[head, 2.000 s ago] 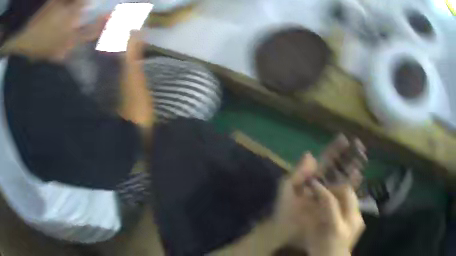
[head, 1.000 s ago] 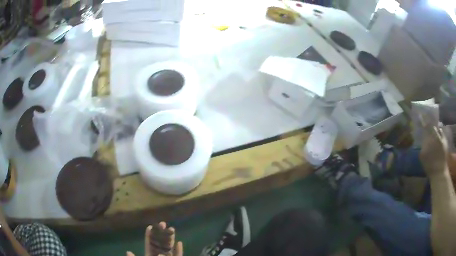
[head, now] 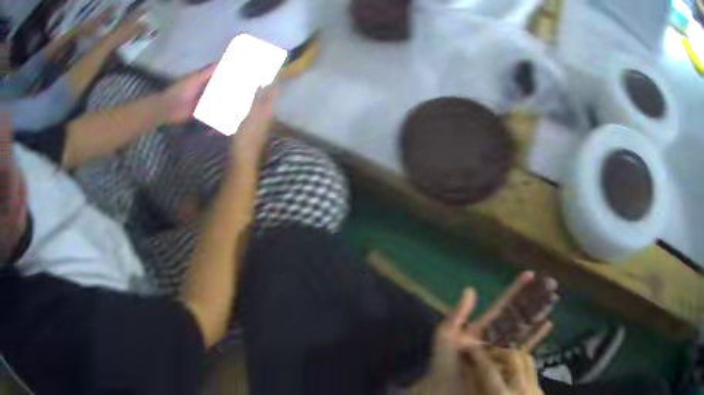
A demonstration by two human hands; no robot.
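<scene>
My left hand (head: 457,333) is palm up at the lower right, fingers spread, with a dark brown ridged part (head: 522,311) lying along the fingers. My right hand (head: 506,369) is at the bottom edge, its bent fingers over the left palm at the part's near end. Blur and overlap hide whether it pinches anything. Both hands are above the lap and floor, off the table.
A dark brown round base (head: 457,150) and a white drum body with a dark disc (head: 614,193) stand near the table's wooden edge (head: 533,208). A seated person at left holds a bright smartphone (head: 241,83). A shoe (head: 594,355) is below.
The view has swung from the table back to the left, bringing the neighbour and phone into view. My hands now show more fully at the lower right, with the brown part still on my left fingers.
</scene>
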